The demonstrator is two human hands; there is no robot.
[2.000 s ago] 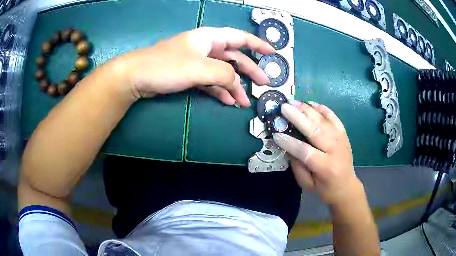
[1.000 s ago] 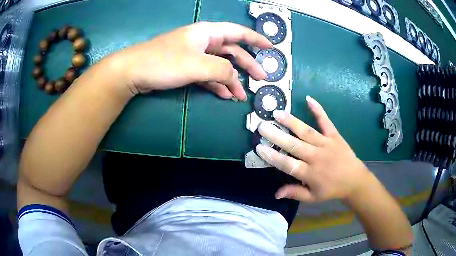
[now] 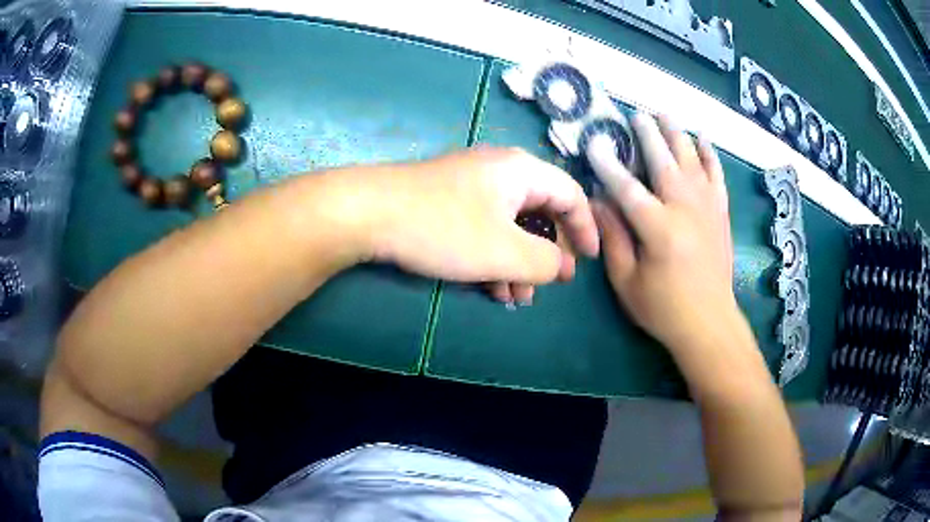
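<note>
A silver four-pocket plate (image 3: 559,135) lies slanted near the white strip, slightly blurred. Two black ring discs (image 3: 563,92) show in its seats; its lower right part is hidden under my right hand. My right hand (image 3: 668,224) lies over the plate with its whitish-covered fingers on it. My left hand (image 3: 479,219) is nearer me, just left of my right hand and off the plate. Its curled fingers hold a dark dotted disc part (image 3: 535,222), mostly hidden. Another silver plate (image 3: 790,275) with open seats lies at the right of the green mat.
A wooden bead bracelet (image 3: 226,146) lies at left, beyond my left forearm. A clear blister tray (image 3: 26,122) with black discs stands at the left edge. Filled plates (image 3: 793,120) lie beyond the white strip (image 3: 408,22). Dark ribbed stacks (image 3: 882,316) stand at right.
The plate between my hands has moved away from me and turned slanted. My right hand has moved forward onto it. My left hand has shifted right and nearer me. The camera view has also shifted.
</note>
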